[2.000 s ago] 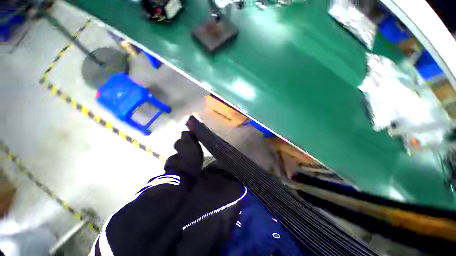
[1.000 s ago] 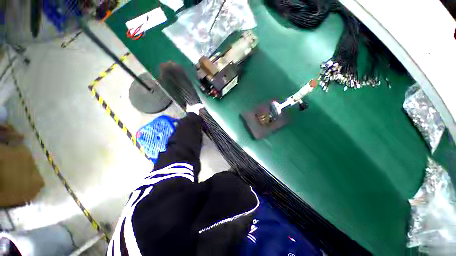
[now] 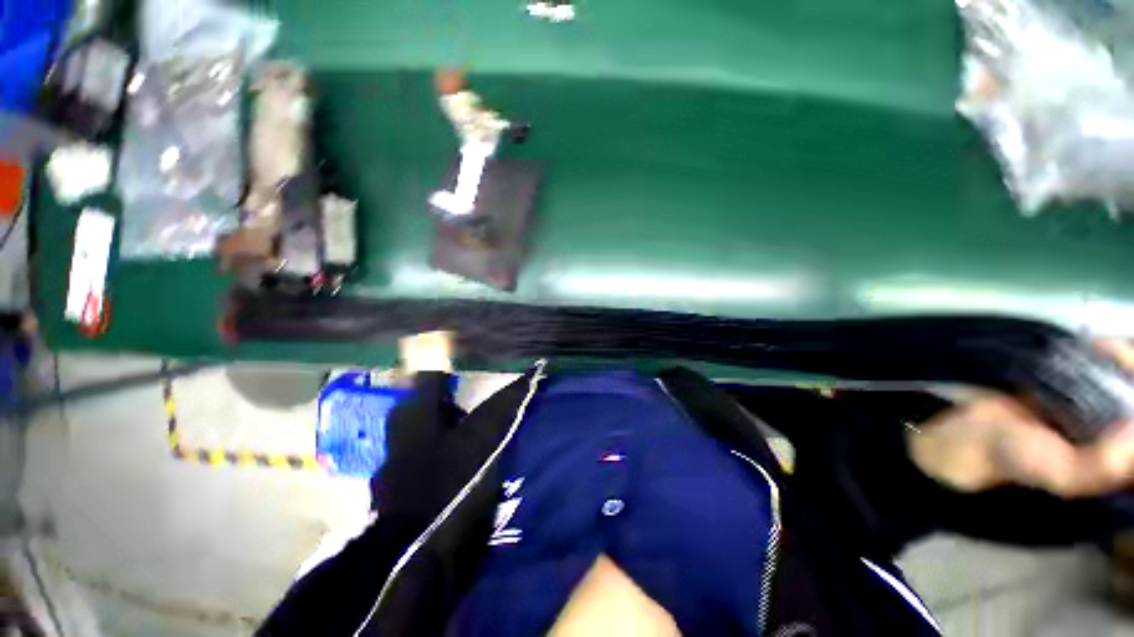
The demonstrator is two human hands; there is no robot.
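A long black cable bundle (image 3: 696, 334) lies along the front edge of the green bench (image 3: 746, 162), from left of centre to the far right. My left hand (image 3: 428, 352), small and blurred, is at the bundle's lower edge near its left part; its fingers are mostly hidden, so its grip cannot be made out. My right hand (image 3: 1026, 448) is bare, blurred and closed around the bundle's right end, where a pale, shiny part shows.
A dark-based hand press (image 3: 491, 224) stands behind the bundle. A second fixture (image 3: 292, 199), a clear plastic bag (image 3: 184, 137) and red-handled snips (image 3: 93, 314) are at left. More plastic bags (image 3: 1057, 112) lie at right. A blue stool (image 3: 354, 427) is below the bench.
The view has turned to face the bench. The bundle, earlier slanting beside the bench edge, now lies level along it. My right hand has come into view.
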